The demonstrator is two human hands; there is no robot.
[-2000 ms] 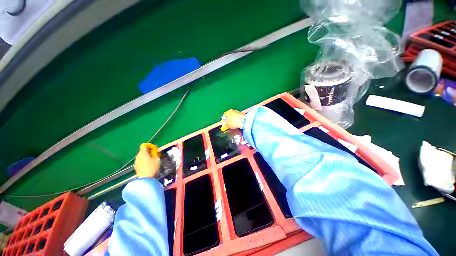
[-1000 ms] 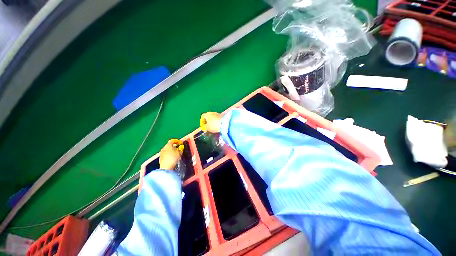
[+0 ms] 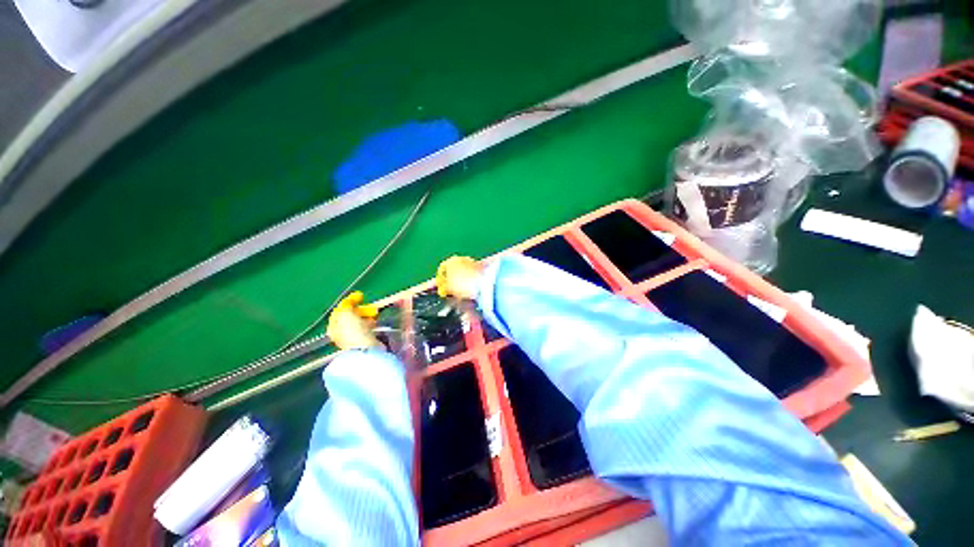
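A red-orange foam tray (image 3: pixel 842 387) lies tilted in front of me with black glossy phones or display modules (image 3: pixel 737 333) in its pockets. My left hand (image 3: pixel 352 324), with yellow finger cots, is at the tray's upper left end. My right hand (image 3: pixel 460 278), also with yellow cots, is at the tray's far edge. Between them a dark glossy module (image 3: pixel 436 316) shows blurred, clear, shiny reflections, perhaps film. Whether either hand grips anything cannot be told. My right sleeve covers several pockets.
A red-orange small-pocket tray (image 3: pixel 112 462), a white roll or bundle (image 3: pixel 211 477) and purple film strip (image 3: pixel 233 524) lie left. Right are a bagged tape roll (image 3: pixel 728 192), white-grey roll (image 3: pixel 923 162), white strip (image 3: pixel 861 232) and crumpled tissue (image 3: pixel 942 358). A green conveyor side runs behind.
My right hand has moved left along the tray's far edge. My left hand has moved from its pocket to the tray's upper left end. The camera view has also shifted.
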